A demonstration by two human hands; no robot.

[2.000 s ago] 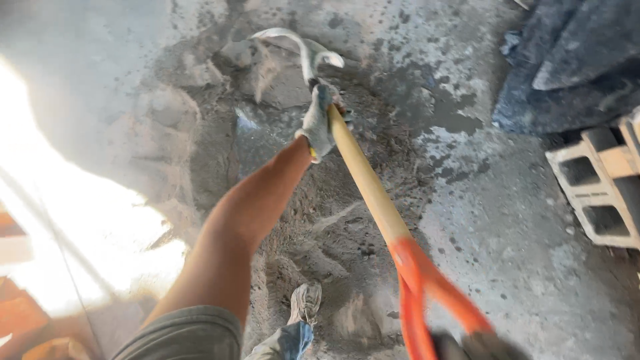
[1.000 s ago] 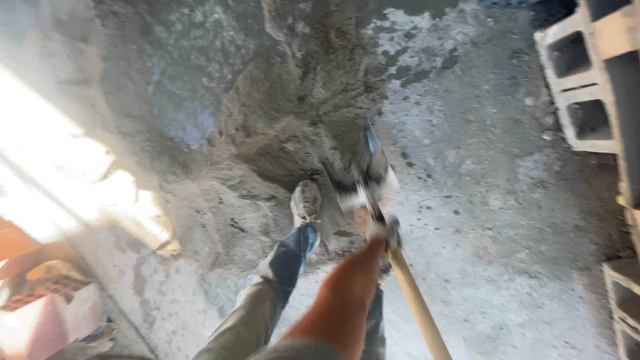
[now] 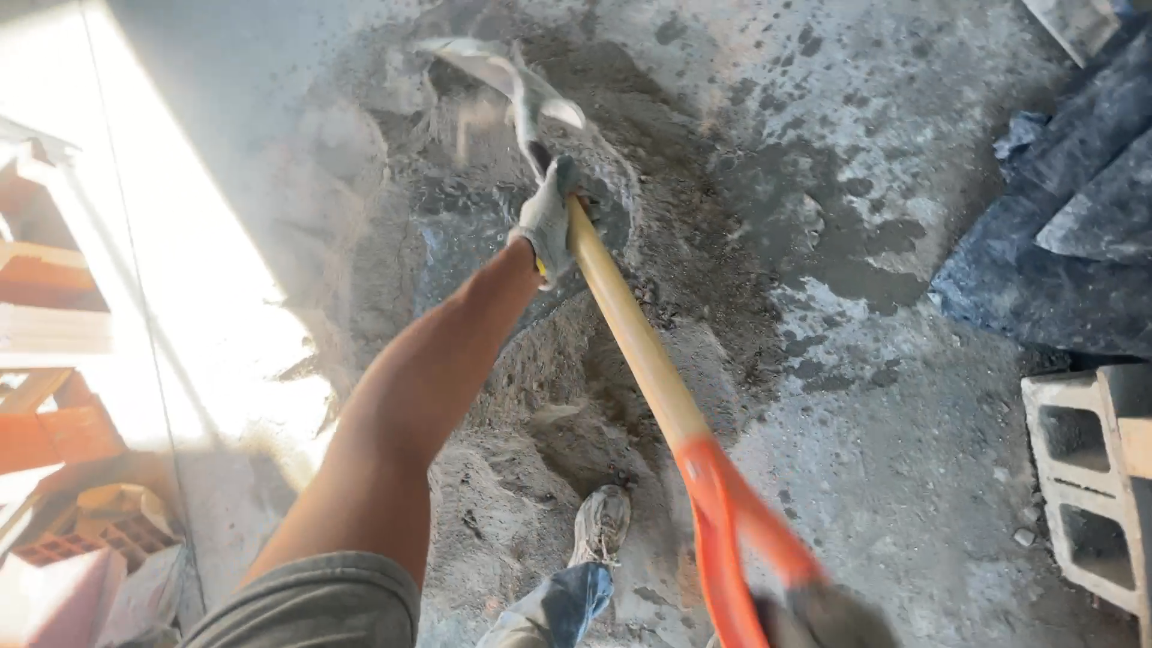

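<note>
My left hand (image 3: 551, 220), in a pale work glove, grips the shovel low on its wooden shaft (image 3: 630, 328), near the metal socket. At the bottom right my right hand (image 3: 823, 616), in a dark glove and blurred, is closed on the orange D-handle (image 3: 720, 531); its fingers are partly cut off by the frame. The metal shovel blade (image 3: 504, 76) is over the far side of a ring of wet grey mortar mix (image 3: 702, 243). A pool of water (image 3: 468, 243) lies inside the ring, partly behind my left hand.
My shoe (image 3: 603, 522) stands at the near edge of the mix. To the right are a hollow concrete block (image 3: 1080, 477) and a dark plastic sheet (image 3: 1062, 234). Orange hollow bricks (image 3: 54, 423) are at the left, beside bright sunlight on the concrete floor.
The shovel blade has moved from beside my shoe to the far side of the mix, my left hand moving with it. My right hand and the orange handle have come back into view.
</note>
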